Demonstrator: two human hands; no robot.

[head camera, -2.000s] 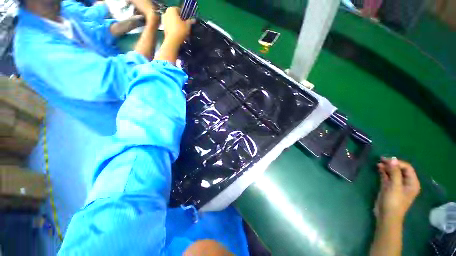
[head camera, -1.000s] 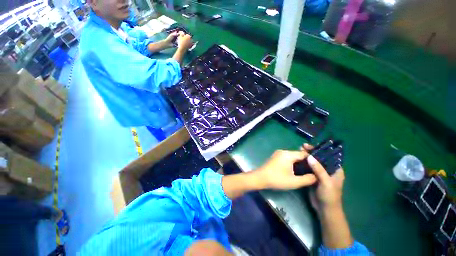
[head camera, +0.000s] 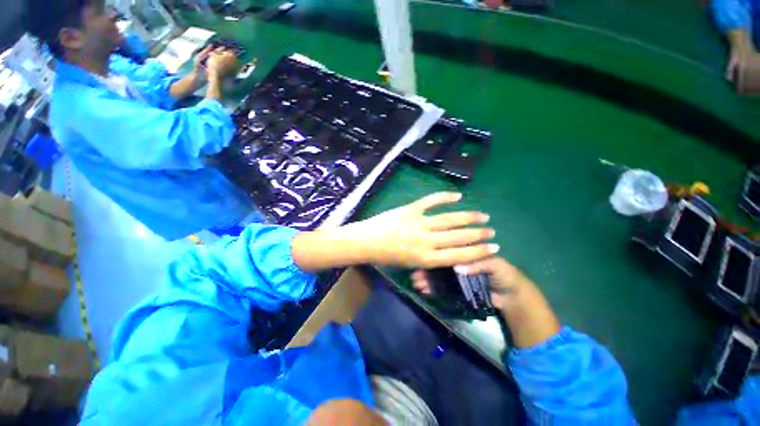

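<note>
My right hand (head camera: 508, 293) grips a small stack of black housings (head camera: 468, 291) low in front of me, near the bench's front edge. My left hand (head camera: 425, 236) is spread flat above the stack, fingers straight and apart, partly hiding it; whether it touches the stack is hard to tell. The black housings are blurred and seen edge-on, so their number is unclear. More empty black housings (head camera: 460, 153) lie flat beside the tray's right corner.
A shiny black blister tray (head camera: 317, 137) lies on a white sheet (head camera: 367, 188) at left. A person in blue (head camera: 137, 125) works beyond it. A grey post (head camera: 396, 46) stands behind. At right are a translucent cup (head camera: 638, 193) and screen-fitted assemblies (head camera: 690, 232). An open cardboard box (head camera: 330, 308) is below.
The view has turned right. Both hands were on the black housings; my left hand has now opened over them, and the stack sits lower, nearer the bench's front edge.
</note>
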